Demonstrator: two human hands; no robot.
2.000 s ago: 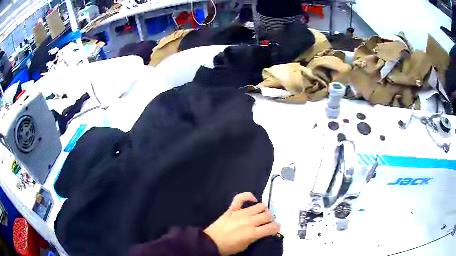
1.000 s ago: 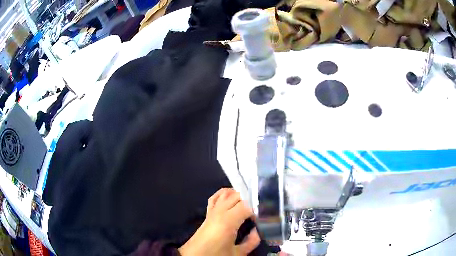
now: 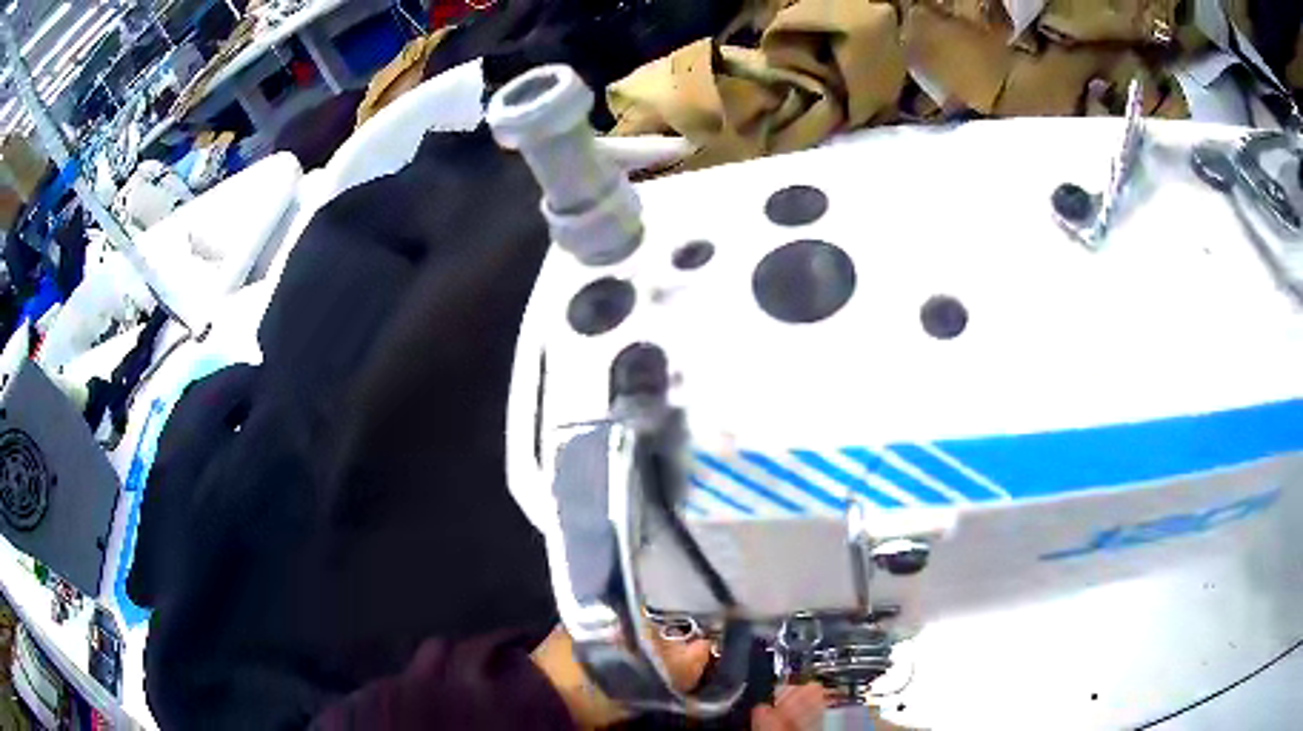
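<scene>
A large black garment piece (image 3: 386, 429) lies over the table left of the white sewing machine head (image 3: 915, 371). The shiny take-up guard (image 3: 597, 571) stands on the machine's left end, with the metal tension parts (image 3: 843, 653) beside it. My left hand (image 3: 622, 678), in a dark sleeve, is low beside and behind the guard, which partly covers it. Whether its fingers grip cloth is hidden. Fingers that look like my right hand (image 3: 797, 710) show at the bottom edge below the tension parts, mostly cut off. The needle and presser foot are not clearly visible.
A pale upright post (image 3: 572, 172) rises from the machine head. Tan cut pieces (image 3: 800, 86) lie heaped behind it. A grey box with a round fan grille (image 3: 50, 479) is at the left edge. Thread guides (image 3: 1107, 186) stand on the head at right.
The view has moved closer to the machine, whose head now fills the right and centre. My left hand has moved from the open cloth to behind the guard. Other fingers have come in at the bottom edge.
</scene>
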